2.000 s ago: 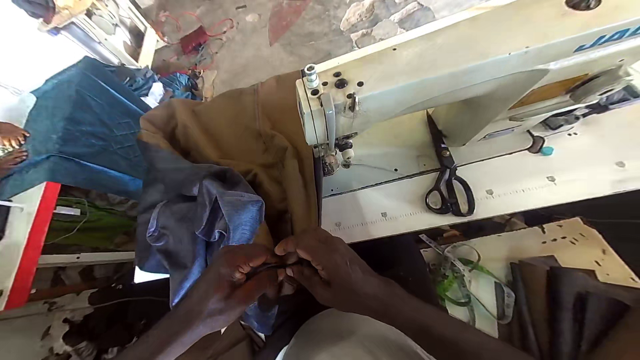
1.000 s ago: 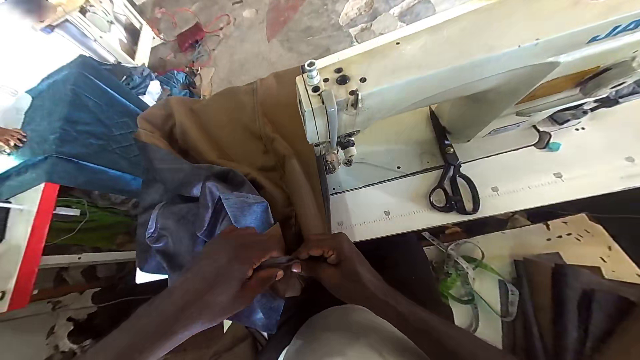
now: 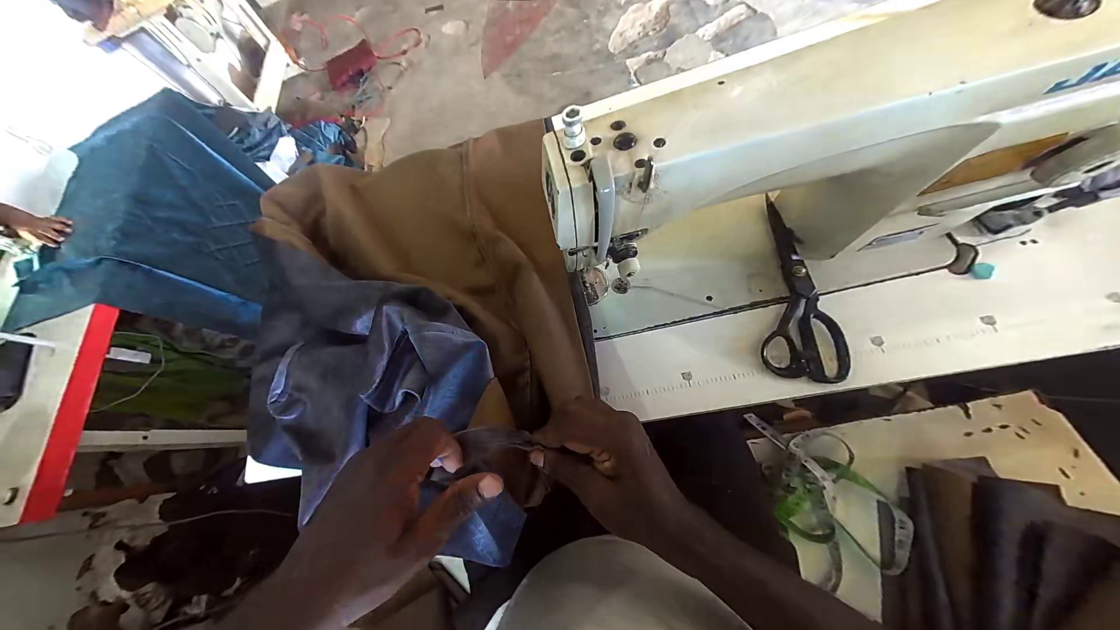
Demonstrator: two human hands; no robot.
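Observation:
Brown fabric (image 3: 420,201) drapes at the left end of a white sewing machine (image 3: 787,131), with shiny blue-grey fabric (image 3: 376,367) lying over it. My right hand (image 3: 604,455) pinches an edge of the cloth between thumb and fingers. Beside it, my left hand (image 3: 394,507) has thumb and forefinger apart near the same dark edge, its other fingers partly hidden. Black-handled fabric shears (image 3: 801,306) lie on the machine bed, right of the needle area.
Below the machine bed, a pale board (image 3: 1015,420) holds a tape measure (image 3: 822,481) and folded dark cloth pieces (image 3: 1006,542). Blue cloth (image 3: 166,201) covers a surface at left, where another person's hand (image 3: 39,227) rests. A red-edged table (image 3: 70,420) stands nearer.
My left thumb and forefinger have parted from the cloth edge they were pinching beside my right hand. My right hand keeps its pinch. At far left, the other person's hand has shifted.

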